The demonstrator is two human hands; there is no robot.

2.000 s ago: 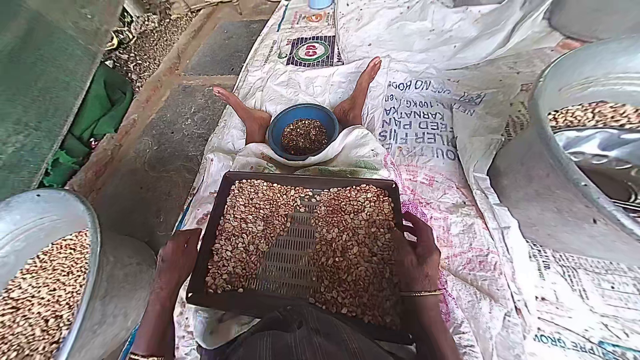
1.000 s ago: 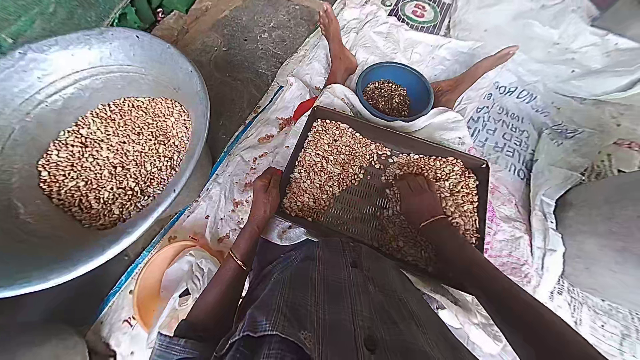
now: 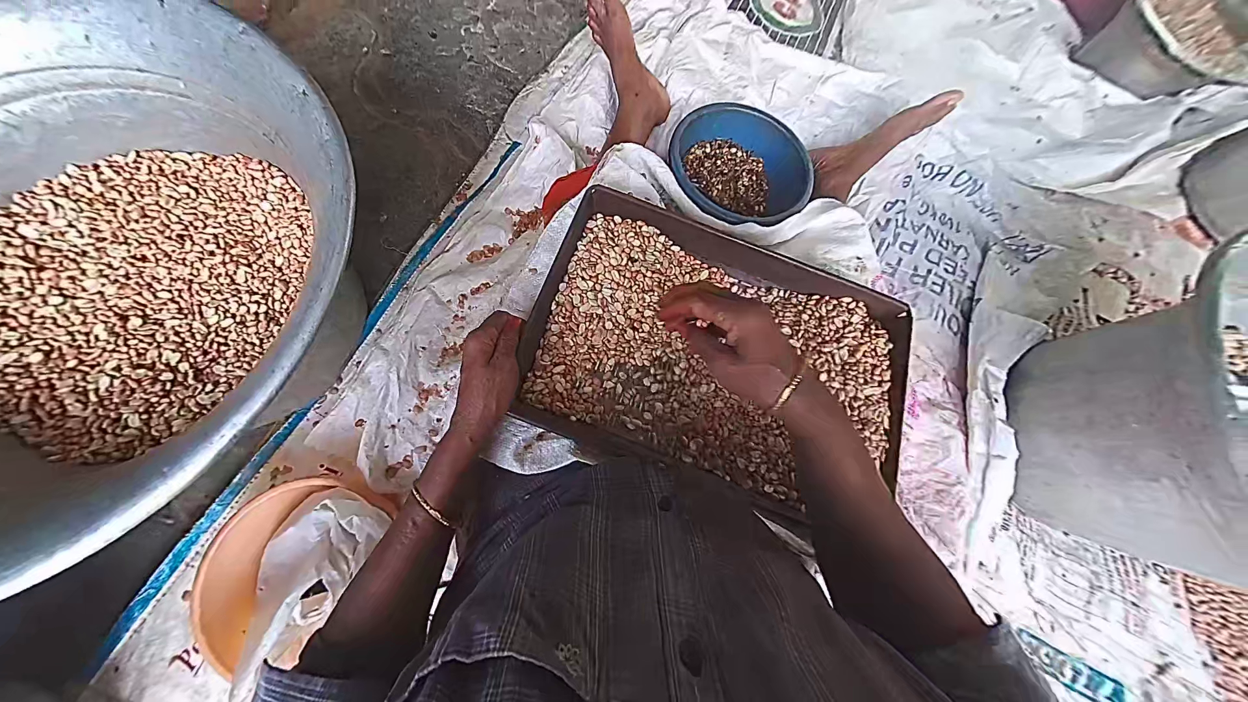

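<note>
A dark rectangular tray with a perforated bottom rests across my lap, spread with pale, reddish-flecked seeds or beans. My left hand grips the tray's left edge, thumb on the rim. Over the middle of the tray is my right hand, palm down with the fingers curled just above the seeds; whether anything is between the fingertips cannot be told. Just beyond the tray's far rim, between my bare feet, stands a blue plastic bowl holding darker bits.
A large metal basin of the same seeds stands at left, an orange plastic tub with a white bag at lower left. Metal vessels stand at right. Printed white woven sacks cover the ground, with scattered reddish bits.
My right hand has left the tray's right edge, where it was two seconds ago, and is over the seeds. They now cover the strip of tray bottom that was bare. The view has swung left.
</note>
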